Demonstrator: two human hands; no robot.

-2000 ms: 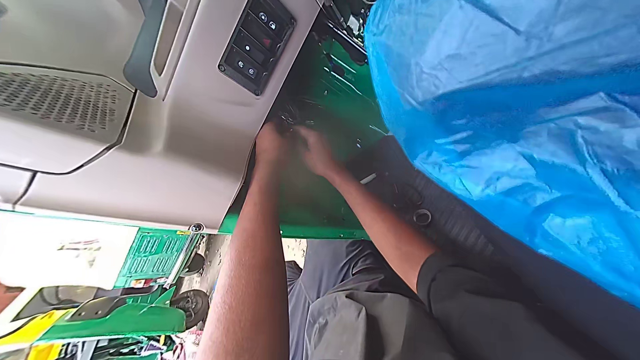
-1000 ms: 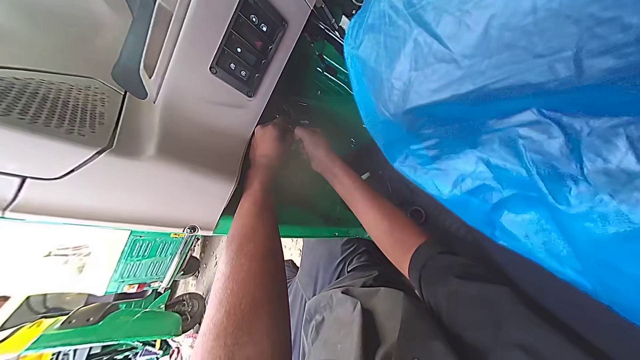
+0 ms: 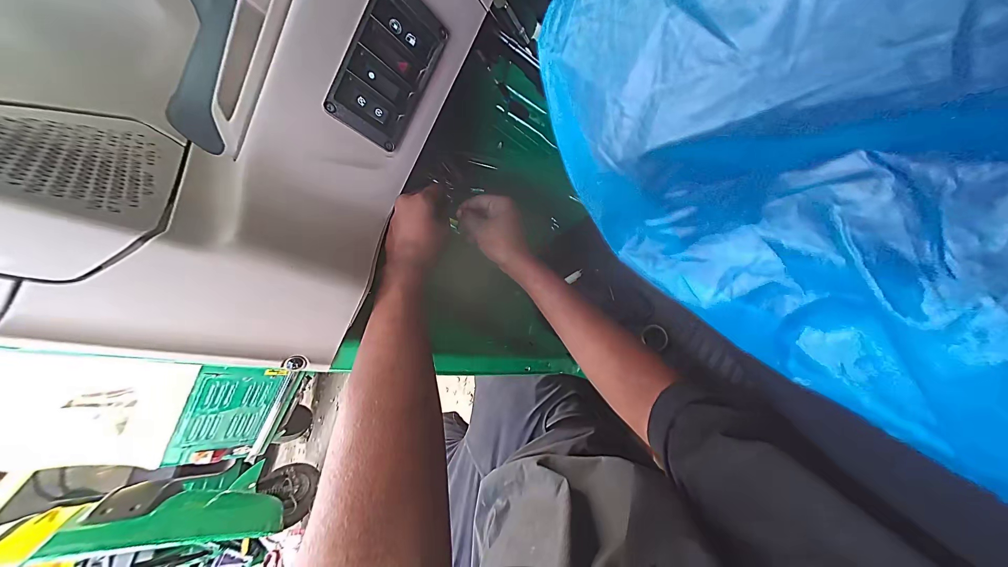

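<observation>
Both my hands reach into the dark gap between a beige dashboard panel and a green painted metal body panel. My left hand lies against the lower edge of the dashboard, its fingers bent and partly hidden. Just right of it is my right hand, with thumb and fingertips drawn together near some dark wiring or small parts. Shadow and blur hide what, if anything, either hand holds. A black switch panel with several rocker switches is set in the dashboard above my hands.
A seat or similar bulky thing under a blue plastic cover fills the right side. A dark floor mat runs beneath it. A dark grey handle is at upper left. Outside, at lower left, stands another green vehicle with a black wheel.
My right hand has moved slightly apart from my left, and its fingertips show more plainly. My left hand stays by the dashboard edge.
</observation>
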